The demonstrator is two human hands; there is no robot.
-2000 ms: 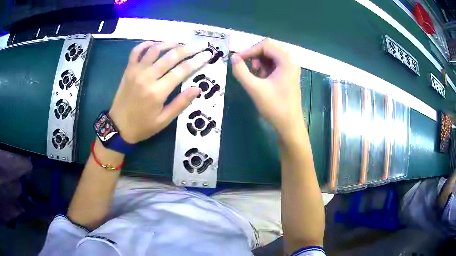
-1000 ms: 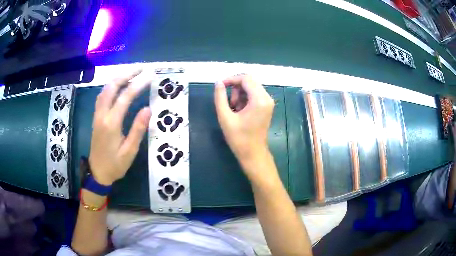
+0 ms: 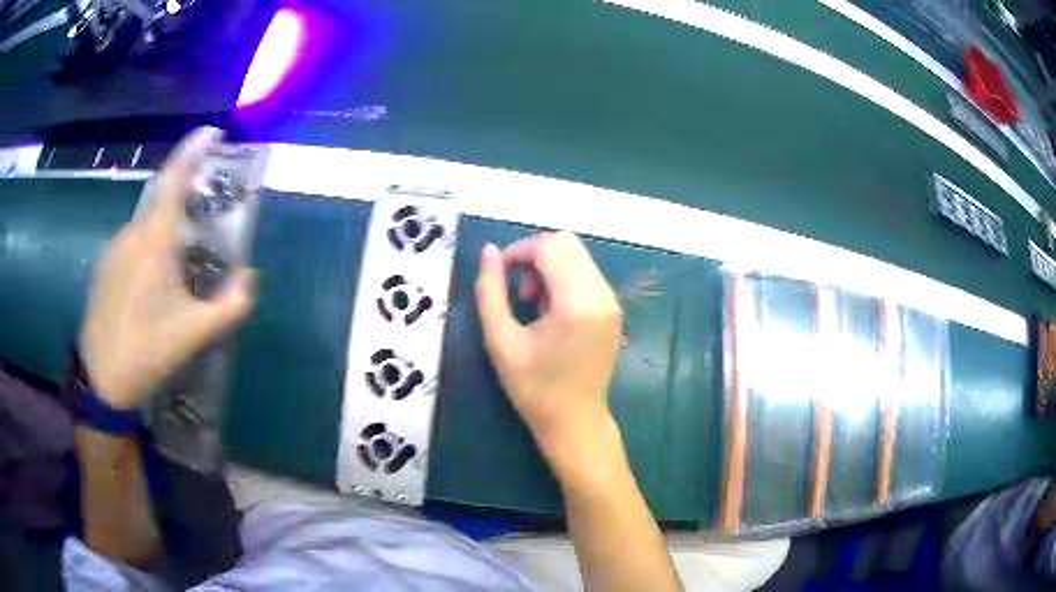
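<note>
A silver four-position plate (image 3: pixel 398 337) lies on the green bench in front of me, its four round cut-outs in a column. My left hand (image 3: pixel 162 278) is at the left, blurred, with its fingers and thumb on a second, blurred silver plate (image 3: pixel 215 237). My right hand (image 3: pixel 556 324) is raised right of the front plate, fingers curled towards the thumb. Whether a small ring is inside them cannot be told.
A clear tray (image 3: pixel 782 405) with long copper-coloured rows lies at the right. More silver plates (image 3: pixel 970 214) sit on the far belt. A violet glow (image 3: pixel 272 58) shows at the upper left. A dark copper-filled tray (image 3: pixel 1046 368) and a neighbour's sleeve (image 3: pixel 1002 515) are at the right edge.
My left hand has left the front plate for the left plate, which has shifted right, closer to the front one. My right hand has come away from the front plate's top cut-out.
</note>
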